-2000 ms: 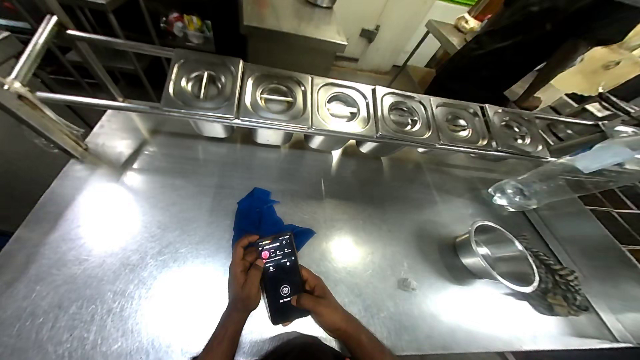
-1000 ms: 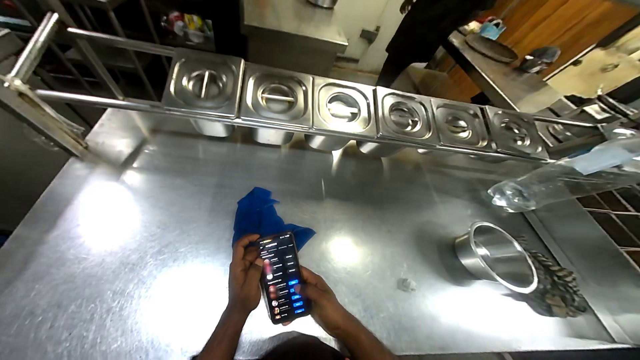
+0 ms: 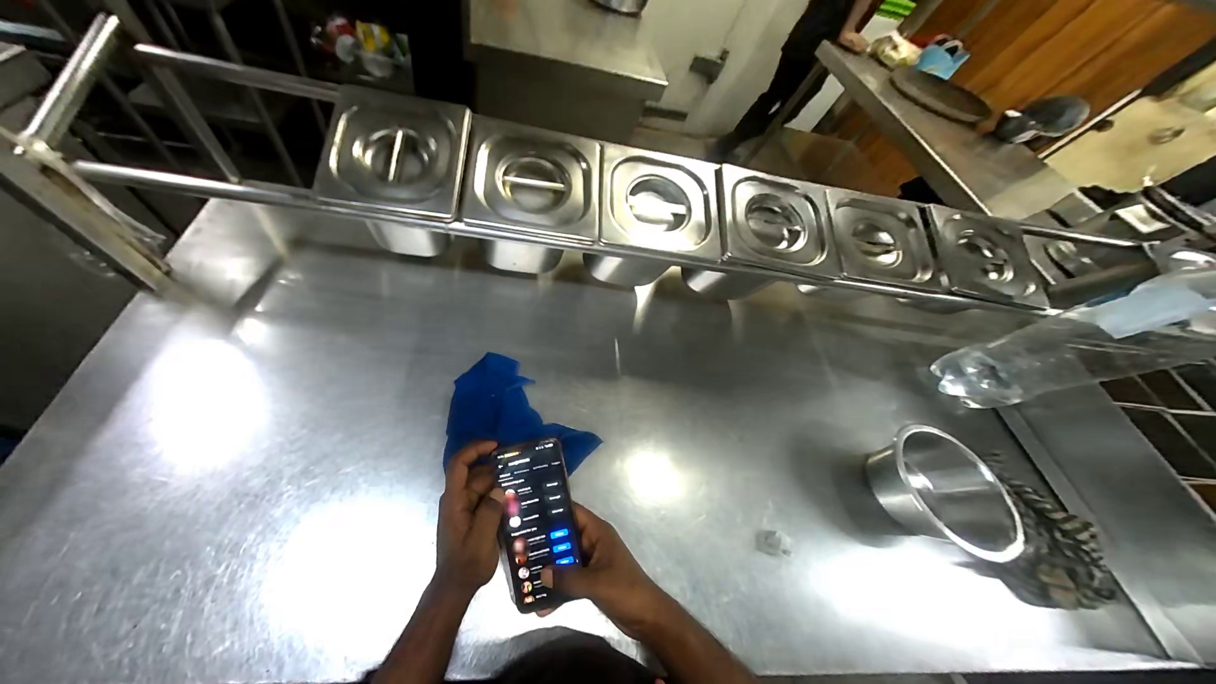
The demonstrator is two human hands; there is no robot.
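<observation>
A black smartphone [image 3: 537, 522] with a lit screen, showing a list with small round pictures and blue buttons, is held over the steel counter. My left hand [image 3: 470, 522] grips its left edge. My right hand [image 3: 603, 570] holds the lower right edge, its thumb over the lower part of the screen. Just beyond the phone a crumpled blue cloth [image 3: 499, 404] lies on the counter, partly hidden by the phone and my left hand.
Lidded steel containers [image 3: 660, 204] stand in a rack along the far edge. To the right are a steel pot [image 3: 950, 494], a patterned cloth [image 3: 1064, 541], a clear plastic bottle [image 3: 1064, 351] and a small clear piece [image 3: 774, 542]. A person [image 3: 798, 66] stands beyond, by another counter [image 3: 931, 142].
The phone's screen has gone from a mostly dark page to a list. My right thumb now lies over the lower screen. The person beyond the rack has shifted position.
</observation>
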